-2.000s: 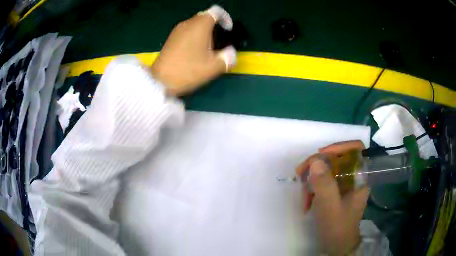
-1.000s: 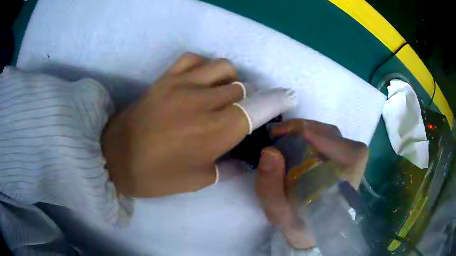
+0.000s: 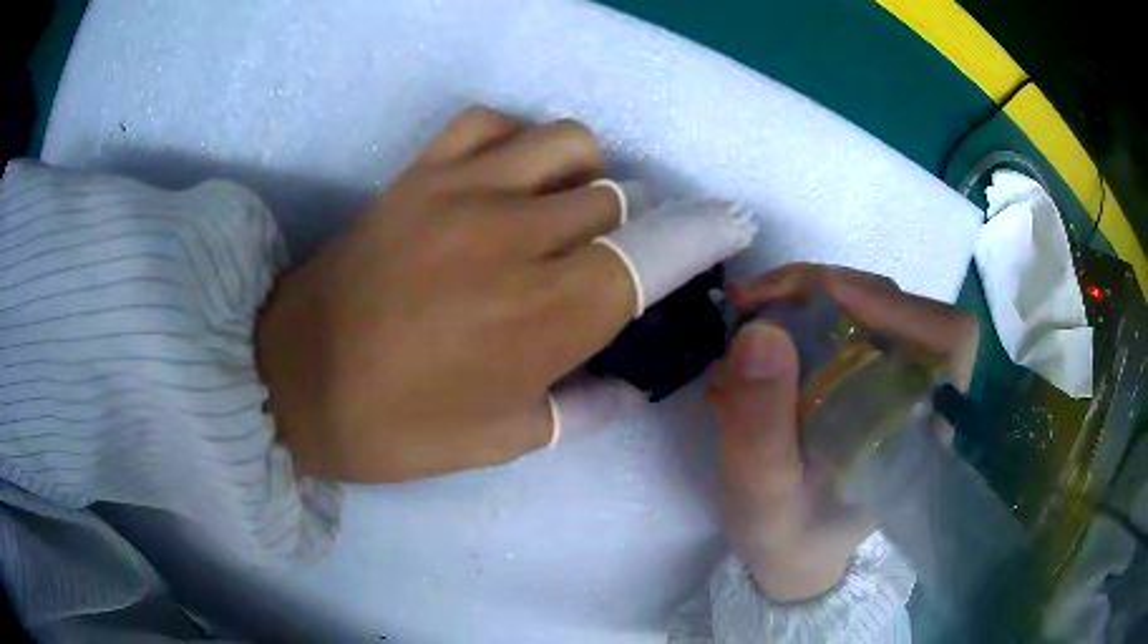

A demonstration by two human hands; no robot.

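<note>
My left hand (image 3: pixel 453 308), with white finger cots on its fingertips, grips a small round black part (image 3: pixel 676 337) between thumb and fingers over the white foam pad (image 3: pixel 491 528). My right hand (image 3: pixel 806 415) holds a clear syringe barrel (image 3: pixel 869 396) with amber-yellow fluid, its front end pointing at the black part's right side. The needle tip is too blurred to make out, and I cannot tell whether it touches the part. The rear of the syringe fades into blur at the lower right.
A crumpled white cloth (image 3: pixel 1039 283) lies right of the pad. Beside it is a dark box (image 3: pixel 1108 315) with a red light. A thin dark cable crosses the yellow stripe (image 3: pixel 995 76) at the upper right. The green work surface (image 3: pixel 781 63) borders the pad.
My left hand came from the dark belt to the pad and now holds the black part. The view has turned and closed in. Over the last second my right hand shifted slightly right with the syringe.
</note>
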